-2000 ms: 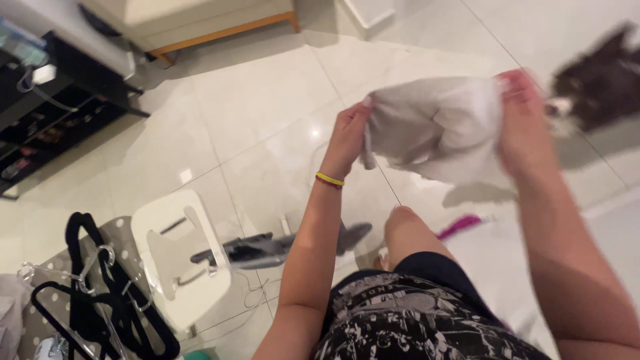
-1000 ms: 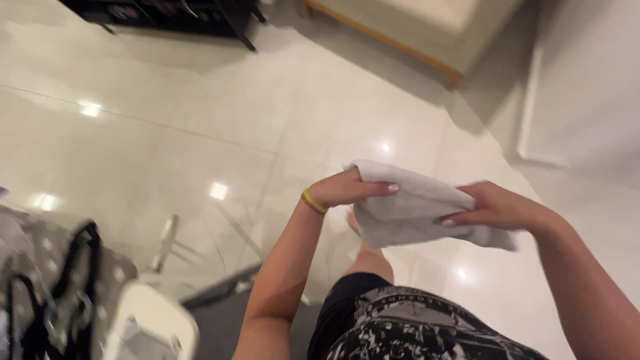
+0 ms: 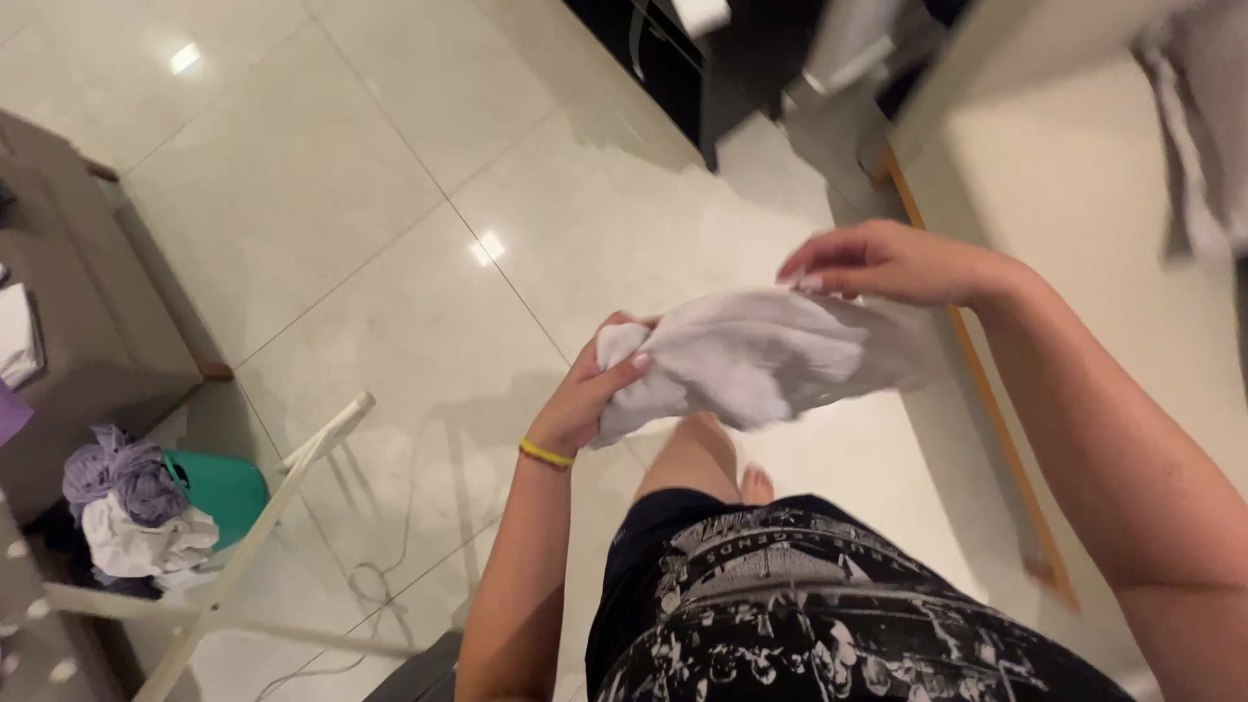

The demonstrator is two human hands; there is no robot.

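A light grey-white cloth (image 3: pixel 751 361), loosely bunched and blurred at its right end, hangs between my hands in front of my body. My left hand (image 3: pixel 600 385), with a yellow band at the wrist, grips its left end, the thumb lying on top of the fabric. Above the cloth's upper right edge is my right hand (image 3: pixel 858 263), its fingers curled and the fingertips pinching or touching that edge. The cloth's right part trails below this hand.
A green basket (image 3: pixel 229 492) with purple and white fabric stands at the lower left, beside the pale legs of a folding stand (image 3: pixel 263 526). A brown sofa (image 3: pixel 97 322) is at the left, a black cabinet (image 3: pixel 673 68) at the top. A cream wood-trimmed piece of furniture (image 3: pixel 1033 195) fills the right. A cable lies on the tiles.
The view has turned a lot. Earlier my hands spread the cloth between them, then held it folded lower down; now it is bunched at my left hand, and my right hand is at its upper edge.
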